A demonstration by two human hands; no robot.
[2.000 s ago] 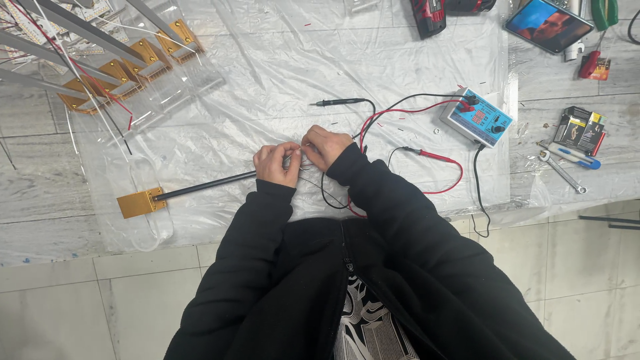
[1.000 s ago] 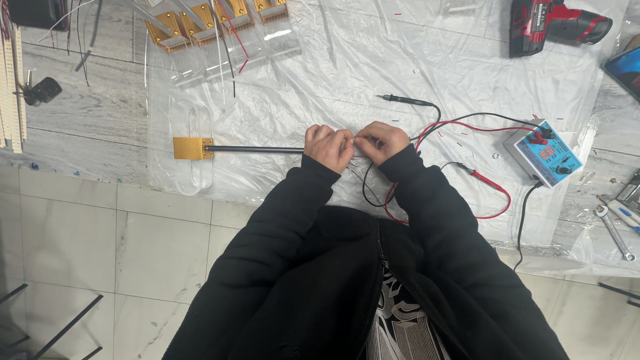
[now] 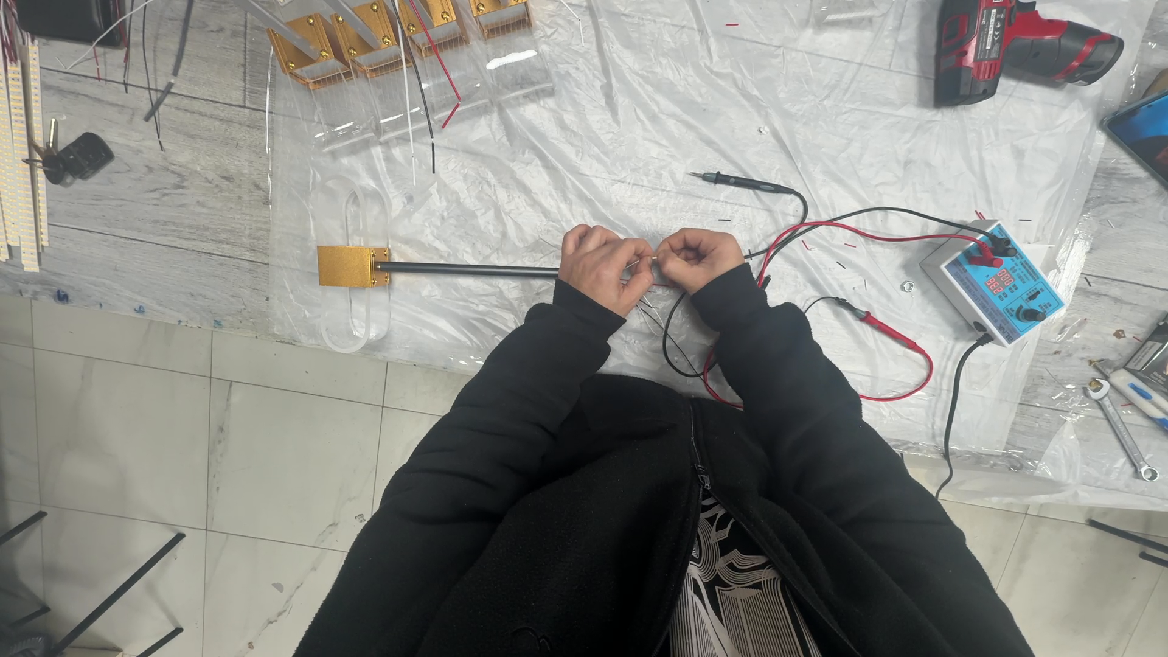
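My left hand (image 3: 606, 267) pinches a thin wire close to the end of a black rod (image 3: 470, 269). Fingertip to fingertip with it, my right hand (image 3: 701, 259) also pinches thin wire; the exact joint between them is too small to make out. The rod runs left to a gold-coloured metal block (image 3: 347, 265), which lies over a clear plastic loop (image 3: 347, 338). Loose thin wires hang below my left hand. Beyond my right hand lie a black test probe (image 3: 744, 182) and a red test probe (image 3: 890, 331), with leads to a blue-and-white tester (image 3: 999, 283) whose red digits are lit.
Gold-coloured brackets (image 3: 370, 41) on clear plastic stand at the upper left. A red and black cordless drill (image 3: 1013, 50) lies at the upper right, a combination wrench (image 3: 1122, 429) at the right. Plastic sheeting (image 3: 584, 164) covers the table; keys (image 3: 78, 157) and LED strips (image 3: 20, 155) are far left.
The view has shifted from the first frame. Both hands stay close together at the end of the rod, with only small finger movements.
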